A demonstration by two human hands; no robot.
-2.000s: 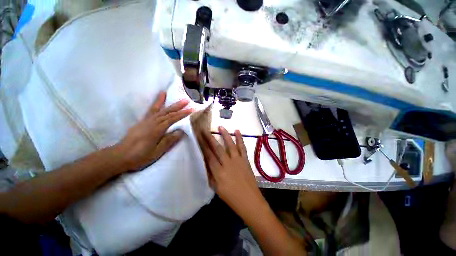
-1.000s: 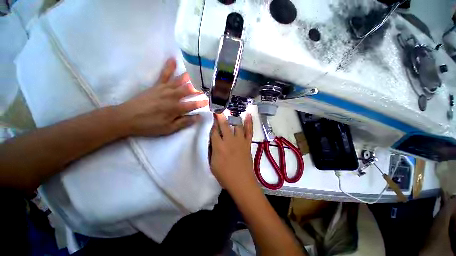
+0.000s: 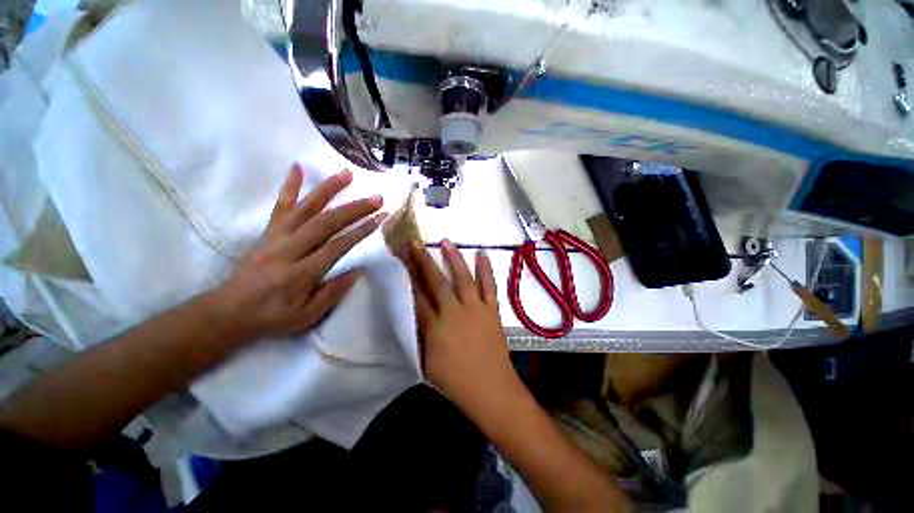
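A large white garment panel (image 3: 170, 130) lies left of the sewing machine (image 3: 621, 110) and drapes over the table's front edge. A narrow raised seam (image 3: 150, 165) runs across it. My left hand (image 3: 296, 255) lies flat on the panel with its fingers spread. My right hand (image 3: 461, 326) is at the panel's right edge, where a beige strip of the fabric face (image 3: 403, 232) is turned up; its fingertips touch this edge. The presser foot area (image 3: 436, 175) is just above my right fingertips; the needle itself cannot be made out.
Red-handled scissors (image 3: 561, 281) lie right of my right hand. A black smartphone (image 3: 666, 225) with a white cable lies further right, then a small metal fitting (image 3: 752, 250) and a tan-handled tool (image 3: 820, 307). Beige fabric (image 3: 752, 431) hangs below the table edge.
Since one second ago, the view has shifted and the machine head shows higher. My right fingertips are further from the presser foot, and the turned-up beige edge shows again.
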